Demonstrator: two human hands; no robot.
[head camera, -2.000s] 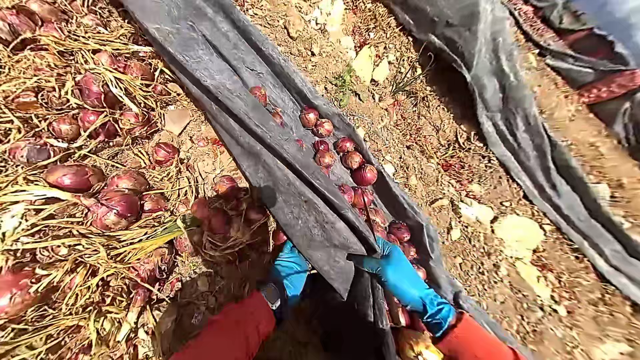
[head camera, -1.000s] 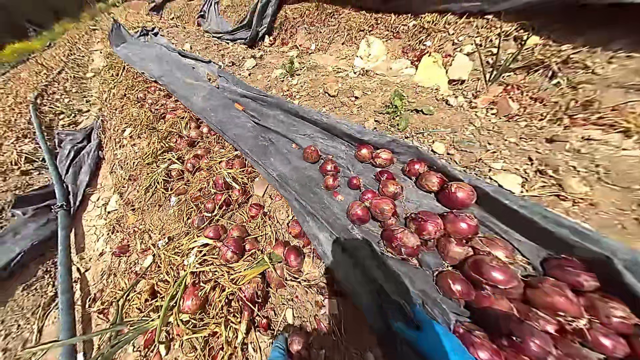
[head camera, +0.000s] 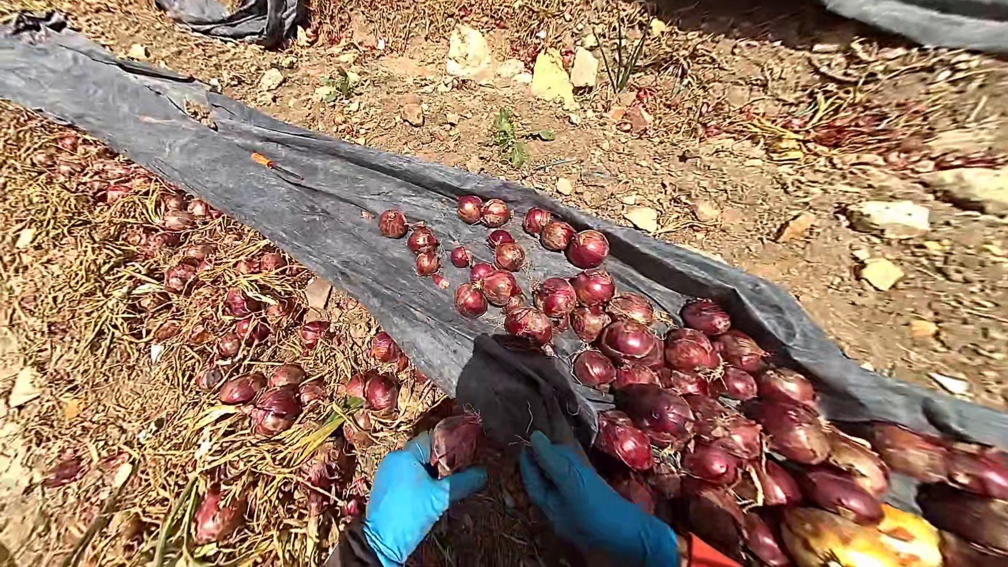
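My left hand (head camera: 416, 494), in a blue glove, holds a red onion (head camera: 457, 442) at the lower middle. Just to its right is my right hand (head camera: 563, 484), also gloved in blue, its fingertips close to fine root-like strands; whether it grips anything is unclear. A grey fabric sheet (head camera: 331, 213) runs diagonally across the ground, with many loose red onions (head camera: 628, 340) on it, heaped thickest at the lower right. Farther up the sheet lies a small orange-handled tool (head camera: 272, 164) with a thin dark shaft.
Left of the sheet, more red onions (head camera: 276, 409) lie among dry stalks (head camera: 102, 291). Stones (head camera: 553, 77) and small green weeds (head camera: 508, 140) dot the bare soil beyond it. Other pieces of dark fabric (head camera: 244, 20) lie at the top edge.
My hands have separated from the sheet's edge they were at two seconds ago, and a red onion is now in my left hand. The view has swung considerably.
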